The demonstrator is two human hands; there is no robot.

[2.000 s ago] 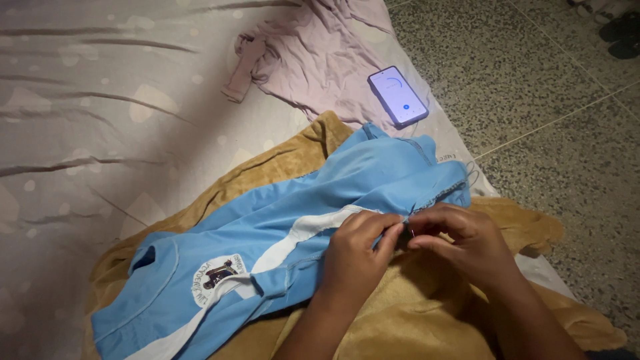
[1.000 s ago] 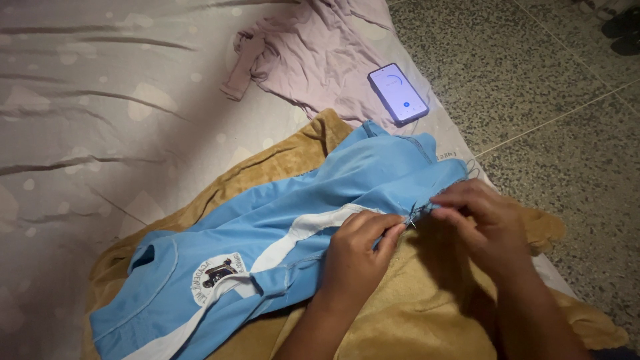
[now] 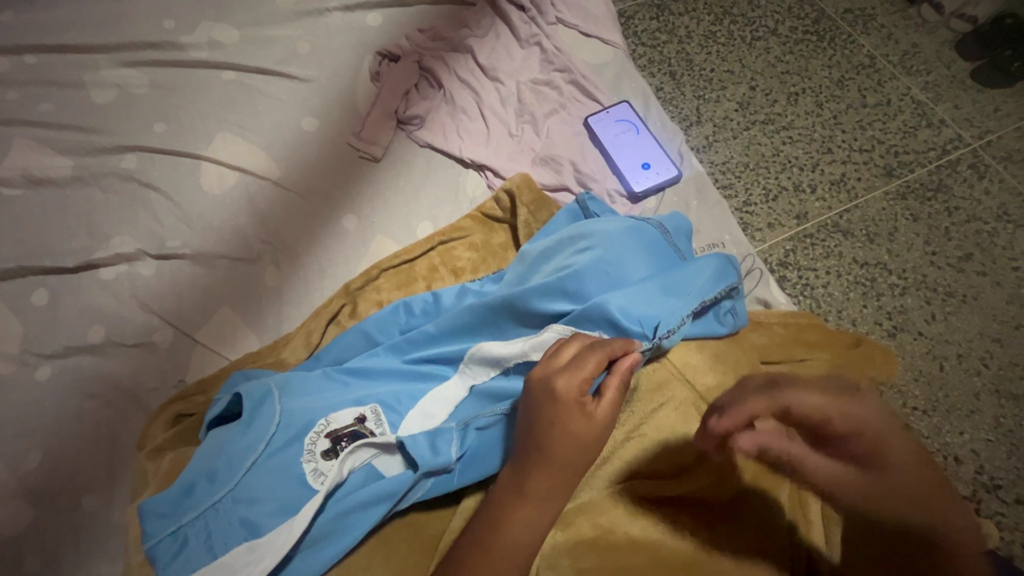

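Observation:
A light blue shirt (image 3: pixel 608 264) with a white stripe and a round printed badge (image 3: pixel 344 444) lies on a tan plush blanket (image 3: pixel 448 248). My left hand (image 3: pixel 572 384) pinches the shirt's edge between thumb and fingertips, where dark stitching runs along the seam (image 3: pixel 696 308). Loose dark thread ends (image 3: pixel 652 330) stick up just beside those fingertips. To the right, apart from the shirt, my right hand (image 3: pixel 776 432) is raised over the blanket and blurred. Its thumb and fingertips are close together; whether a needle or thread is between them cannot be made out.
A smartphone (image 3: pixel 632 150) with a lit screen rests on a crumpled pink garment (image 3: pixel 512 96) near the edge of the bed. Under them is a pale patterned sheet (image 3: pixel 232 160). Speckled floor tiles (image 3: pixel 784 120) lie beyond, with dark footwear (image 3: pixel 992 48) at the top right.
My right hand was at the seam by my left fingertips, then moved off; it is now farther right and lower, away from the shirt. My left hand has kept its pinch on the edge.

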